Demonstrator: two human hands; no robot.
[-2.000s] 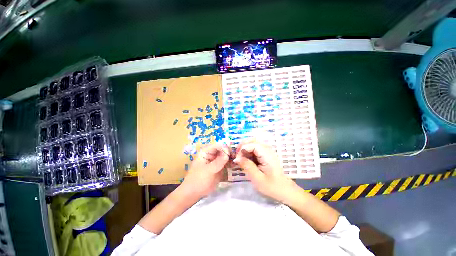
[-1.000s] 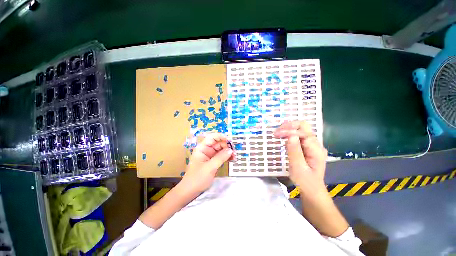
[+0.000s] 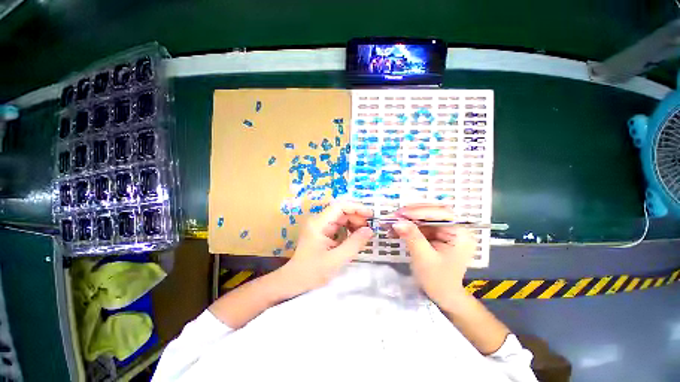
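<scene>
My left hand (image 3: 335, 237) pinches a small dark case (image 3: 370, 222) between thumb and fingertips, mostly hidden by the fingers. My right hand (image 3: 435, 242) holds thin silver tweezers (image 3: 477, 224), which point across to the case; the other end sticks out to the right. Both hands meet over the lower part of the white tray (image 3: 488, 175), which has rows of small slots and dark parts at its upper right. Bright-blue pieces (image 3: 320, 171) lie scattered over the white tray and the brown board (image 3: 242, 171).
A clear blister tray (image 3: 170, 157) with black cases is at the left. A lit smartphone (image 3: 397, 63) stands behind the white tray. A blue fan (image 3: 663, 157) is at the right edge. Yellow-green cloth (image 3: 123, 336) lies in an open box at lower left.
My right hand has moved left from over the white tray to my left hand, and the tweezers now show in it. My left hand still holds the case. The view has shifted slightly.
</scene>
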